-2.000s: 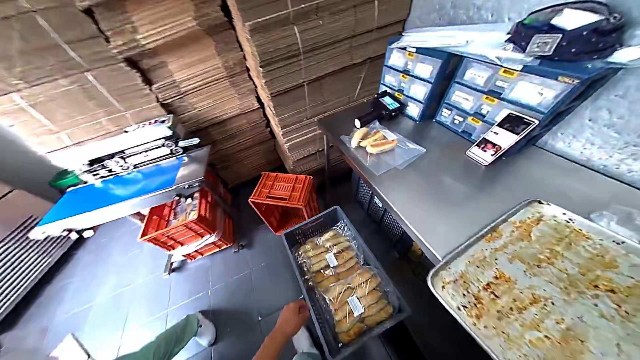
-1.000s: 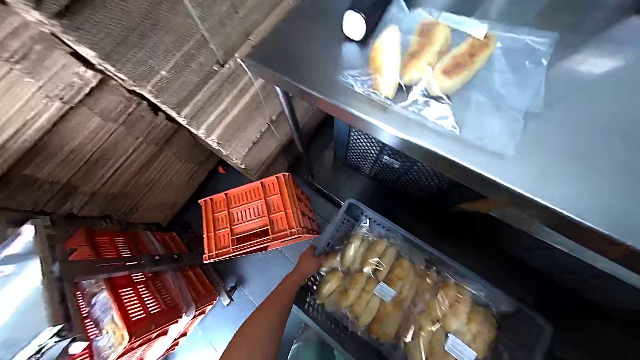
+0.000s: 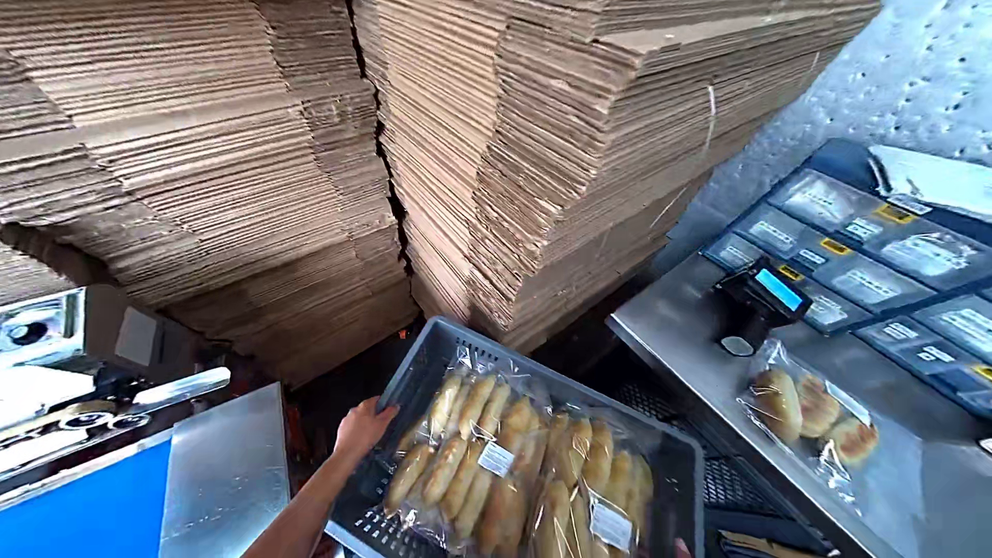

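Observation:
A grey plastic crate fills the lower middle of the view, tilted. Inside lie clear bags of long bread rolls, side by side, bearing white labels. My left hand grips the crate's left rim, fingers over the edge. Of my right hand only a fingertip shows at the bottom edge, by the crate's right side; the rest is out of view. On the steel table at the right rests a clear bag with three browned rolls, near a handheld device with a lit screen.
Tall stacks of flat cardboard stand behind the crate. At the left is a machine with a blue belt and a metal end plate. The steel table and plastic drawer units stand at the right. Dark perforated crates sit beneath the table.
The crate of bagged rolls, low beside the orange crate before, is now raised in front of the cardboard stacks. My left hand holds its rim. The view has swung strongly.

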